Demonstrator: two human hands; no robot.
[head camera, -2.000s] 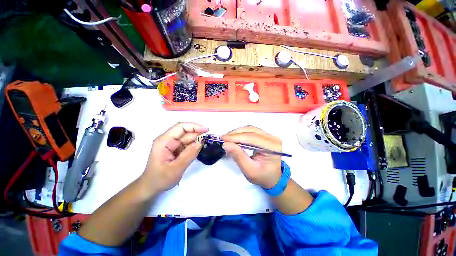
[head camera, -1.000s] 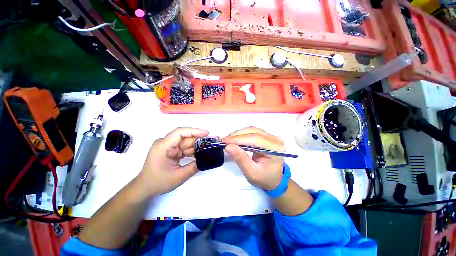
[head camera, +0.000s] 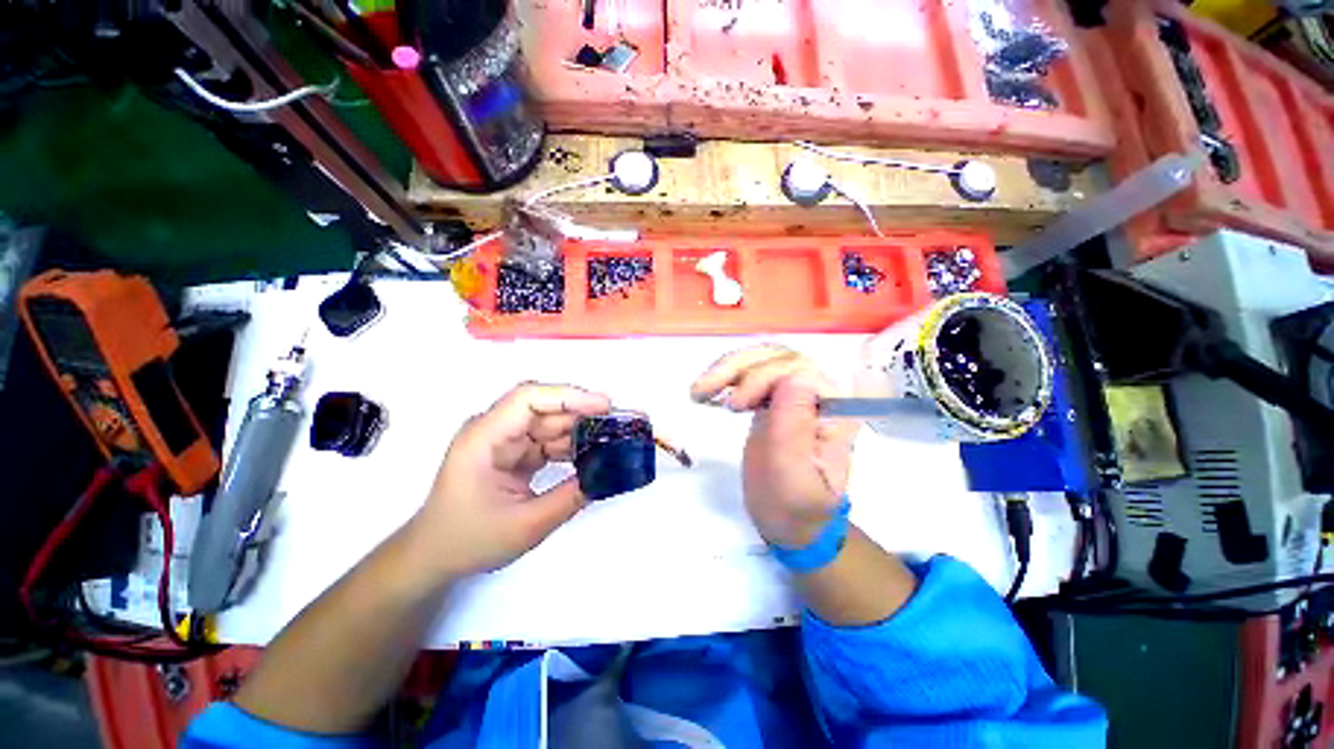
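My left hand (head camera: 505, 471) holds a black glossy rounded-square housing (head camera: 615, 457) by its left side, above the white mat. A thin reddish-brown wire or strip (head camera: 673, 451) sticks out from the housing's right edge. My right hand (head camera: 790, 439) is raised to the right of the housing, apart from it. It holds the tweezers (head camera: 878, 408), a blurred grey sliver pointing right toward the round tub. Two similar black housings lie at the mat's left, an upper one (head camera: 351, 306) and a lower one (head camera: 347, 423).
A red-orange small-parts tray (head camera: 790, 281) lies beyond my hands. The white spotted tub (head camera: 914, 373) stands at the right. A grey screwdriver (head camera: 246, 490) and orange multimeter (head camera: 183, 384) lie at the left. Behind is a wooden rack (head camera: 717, 183) with round knobs and wires.
My right hand has moved right, away from the housing, with the tweezers. The housing stays in my left hand, now tilted with its dark face more toward me, and the reddish-brown strip shows.
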